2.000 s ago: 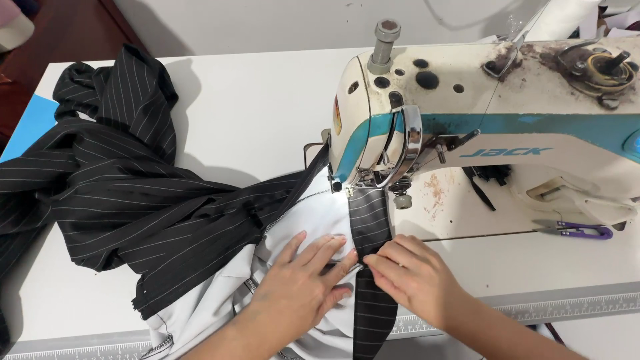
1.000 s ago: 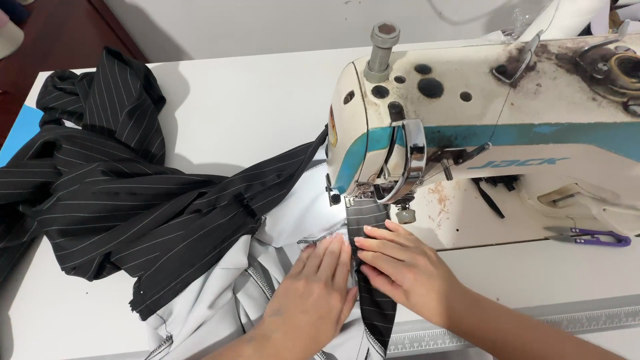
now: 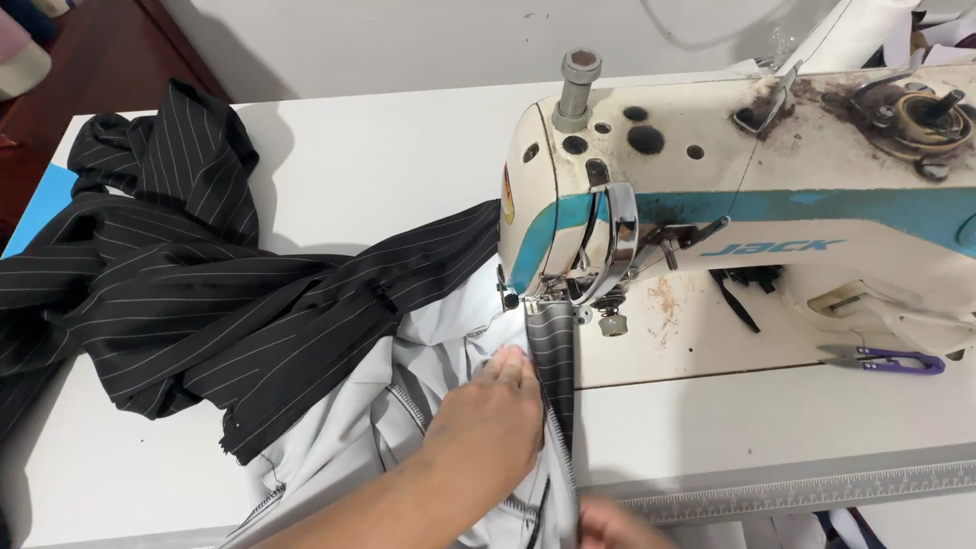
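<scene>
A Jack sewing machine point(image 3: 762, 175) stands at the right, its lamp lit near the needle. A black pinstriped strip of fabric point(image 3: 555, 358) runs from under the presser foot toward me, beside light grey fabric point(image 3: 343, 435) with overlocked edges. My left hand point(image 3: 492, 412) lies flat on the grey fabric just in front of the foot, fingertips close to the strip. At the bottom edge, my right hand point(image 3: 614, 526) is partly out of frame and blurred, beside the overlocked fabric edge; its grip is not clear. More pinstriped fabric point(image 3: 229, 290) lies bunched at the left.
Purple-handled thread snips point(image 3: 888, 360) lie on the table right of the machine bed. A ruler strip point(image 3: 801, 488) runs along the table's front. Black scraps point(image 3: 743, 290) lie under the machine arm, and a white thread cone point(image 3: 854, 38) stands behind it.
My right hand has moved from the strip near the presser foot down to the bottom edge of the view. My left hand stays on the grey fabric, now with its fingers nearer the foot.
</scene>
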